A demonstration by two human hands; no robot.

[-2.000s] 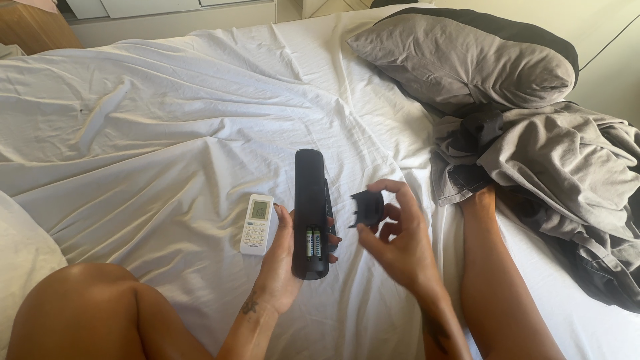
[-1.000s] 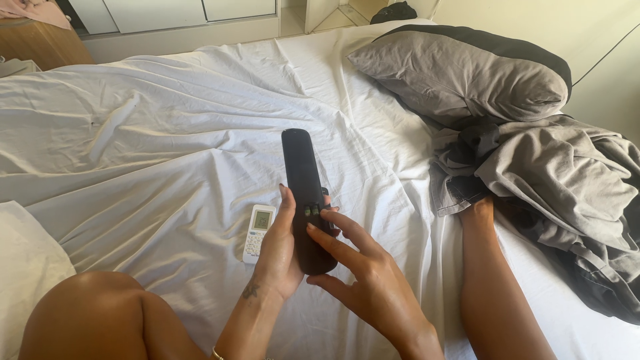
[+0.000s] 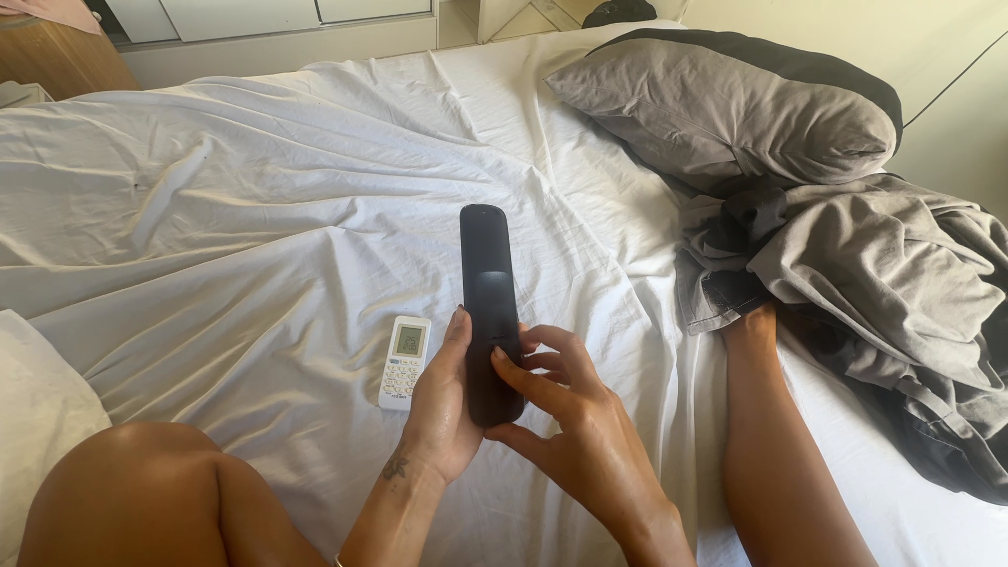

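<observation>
A black remote control [image 3: 490, 299] is held upright over the bed, its back towards me and its battery cover lying over the compartment. My left hand [image 3: 442, 402] grips it from the left, the thumb along its edge and the other fingers mostly hidden behind. On the lower right, my right hand [image 3: 579, 413] touches it, with one fingertip on the cover and the thumb at the bottom end. The batteries are out of sight under the cover. A white remote control [image 3: 405, 364] with a display and buttons lies on the sheet, just left of my left hand.
A wrinkled white sheet [image 3: 236, 228] spreads over the bed. At the upper right lies a grey and black pillow [image 3: 732, 110], with a bunched grey and black cover [image 3: 882, 283] below it. My bent legs frame both sides. A white cabinet [image 3: 276, 47] stands beyond the bed.
Two seconds ago my right hand held the black cover apart from the remote and two batteries showed. The cover is now on the remote, and the batteries are hidden.
</observation>
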